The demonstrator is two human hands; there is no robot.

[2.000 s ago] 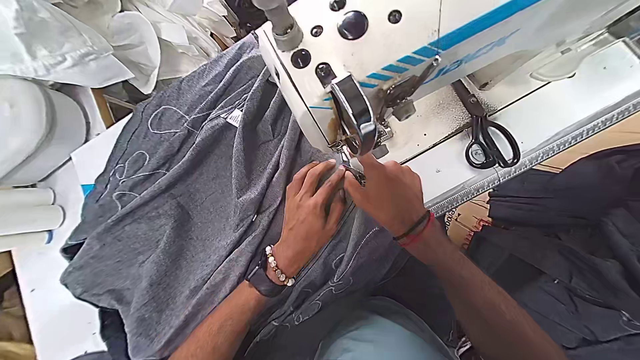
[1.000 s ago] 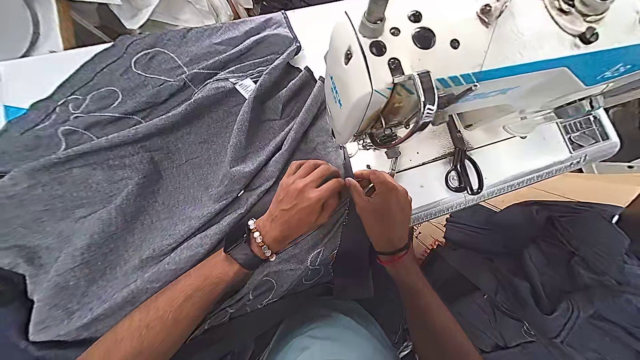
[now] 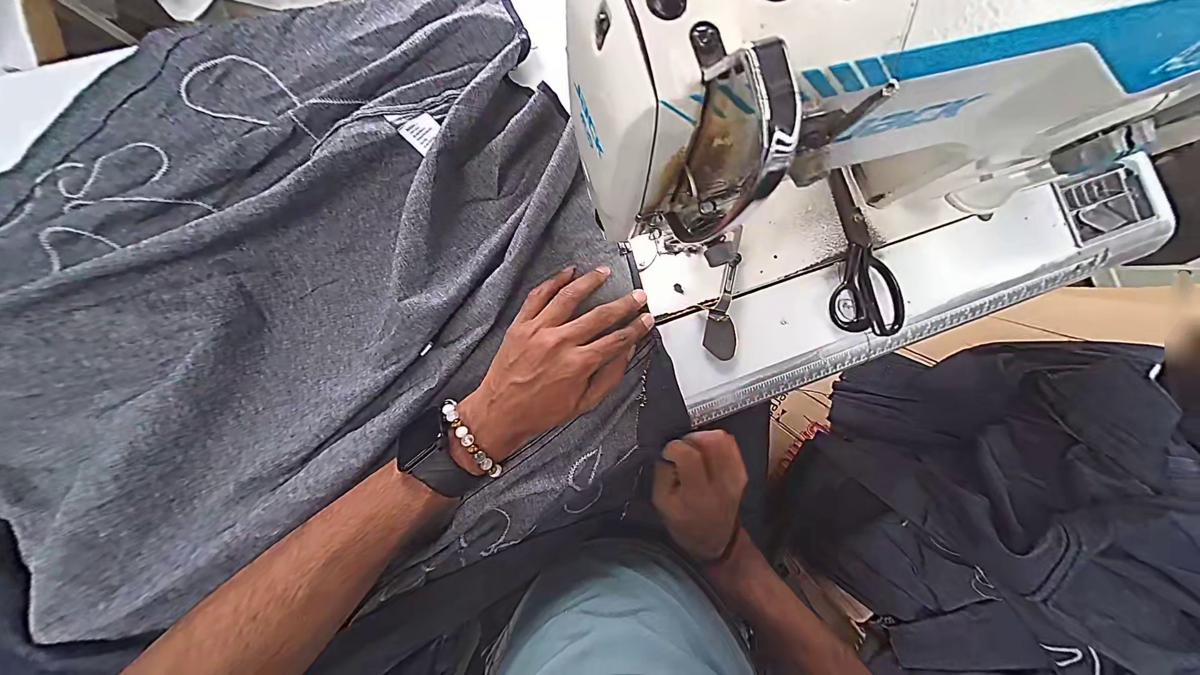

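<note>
A grey knit garment (image 3: 234, 309) with a dark edge band and loose white threads lies over the table, left of an industrial sewing machine (image 3: 844, 112). My left hand (image 3: 567, 352) rests flat on it, fingers spread, fingertips beside its edge just below the needle area. Lower right of it, my right hand (image 3: 701, 487) is closed on the dark band (image 3: 664, 403) at the table's front edge. A small metal thread-hung tool or attachment (image 3: 720, 328) lies on the machine bed near the needle. Whether the garment's edge is under the presser foot I cannot tell.
Black-handled scissors (image 3: 867, 295) lie on the machine bed. A measuring scale (image 3: 797, 389) runs along the table's front edge. Dark garments (image 3: 994, 469) are heaped on cardboard (image 3: 1022, 319) at the right. A small compartment tray (image 3: 1106, 202) is set into the table's far right.
My right hand has come away from beside my left hand, down toward my lap. My left hand has opened from a pinching pose to lie flat on the cloth. The view has shifted.
</note>
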